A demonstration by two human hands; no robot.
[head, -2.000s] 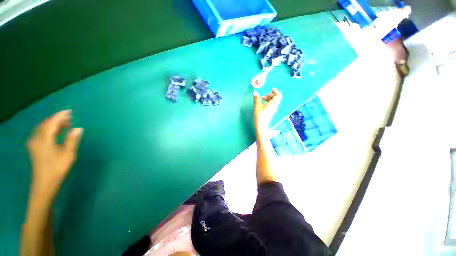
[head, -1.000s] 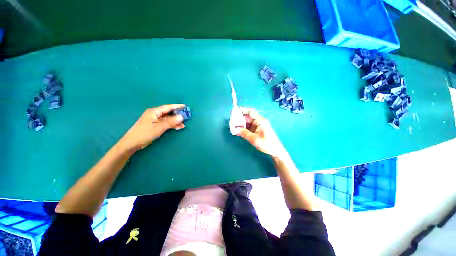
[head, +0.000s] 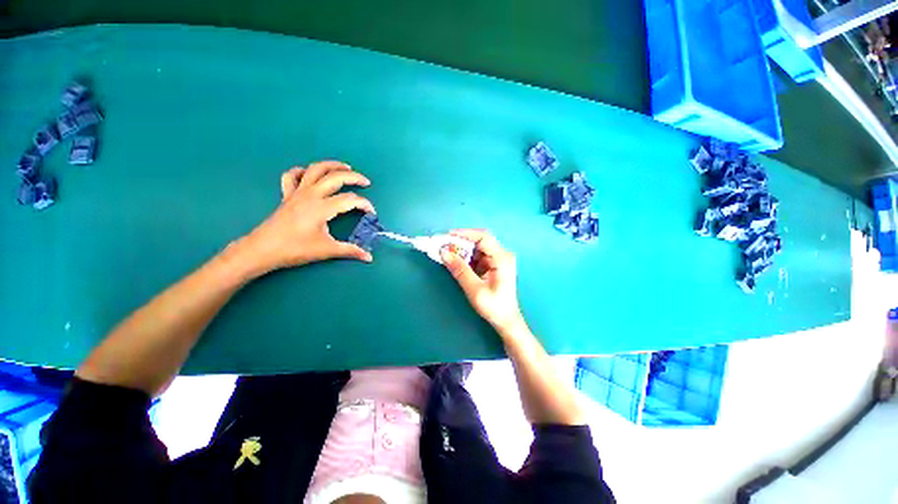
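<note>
A dark plastic housing is at the centre, between the thumb and fingers of my left hand. My left hand curves around it, thumb at the near side and fingertips at the far side. My right hand is closed on a white applicator bottle with a small red mark. Its thin pale tip points left and meets the right side of the housing, as far as I can tell.
A small cluster of dark parts lies right of centre, with one loose part behind it. A larger heap lies farther right, by a blue tray. Several dark parts lie far left. Blue crates stand below the bench.
The applicator has swung from pointing away to pointing left, its tip now at the housing. My left hand's fingers have spread around the housing. The view has shifted slightly.
</note>
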